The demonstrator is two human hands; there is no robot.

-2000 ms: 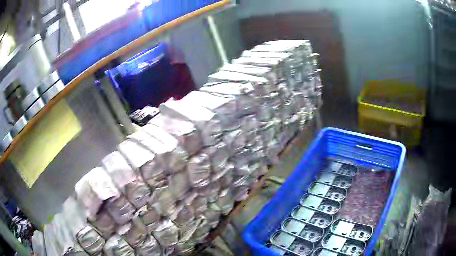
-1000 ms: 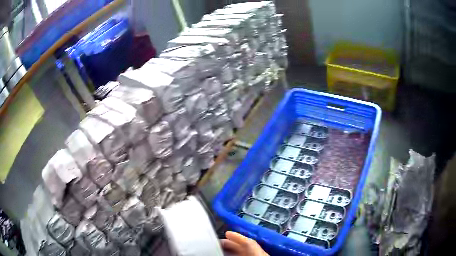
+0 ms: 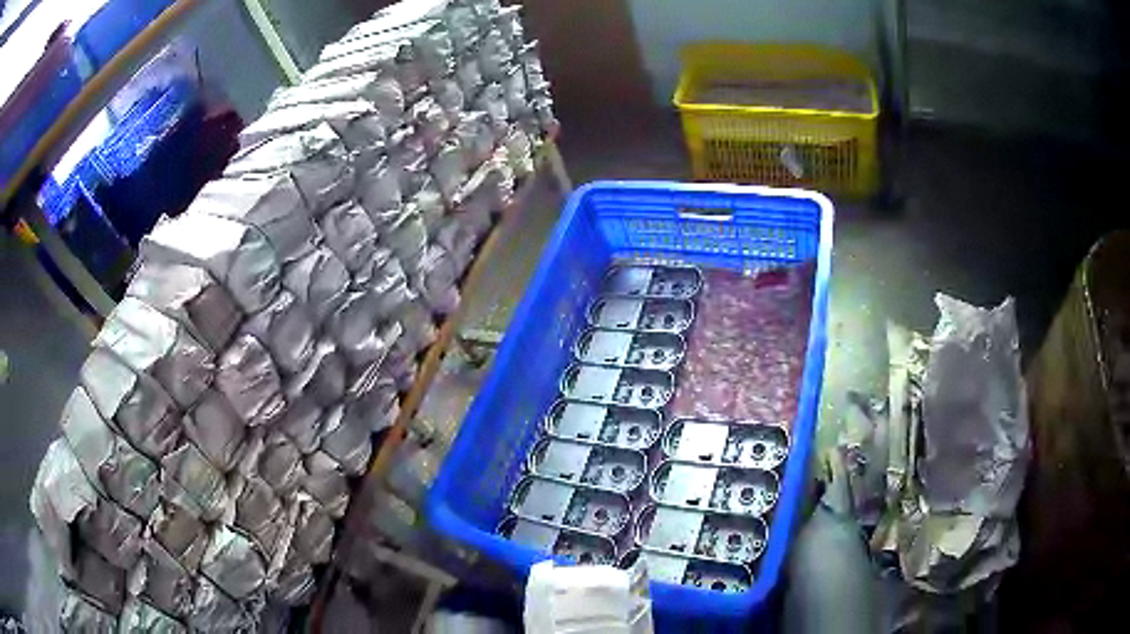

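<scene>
A white paper-wrapped bundle (image 3: 587,602) shows at the bottom edge, in front of the near rim of the blue crate (image 3: 820,291). Neither of my hands is visible; whatever holds the bundle is out of the picture or hidden. In the crate, silver metal housings (image 3: 601,425) lie in two columns, a longer left one and a shorter near-right one. A mottled pink-red layer (image 3: 744,353) shows at the crate's far right. Wrapped housings (image 3: 248,266) are stacked in a high bank at left.
The bank's wood-edged bench (image 3: 415,394) runs along the crate's left side. A yellow crate (image 3: 781,136) stands behind. Crumpled grey-beige paper (image 3: 973,421) lies to the right, with a large brown container (image 3: 1097,372) beyond. A blurred grey shape (image 3: 833,576) is at the crate's near right.
My view has turned right and down, so the crate sits more central. The fingers seen beside the white bundle a second ago are out of view, and the bundle shows lower at the bottom edge.
</scene>
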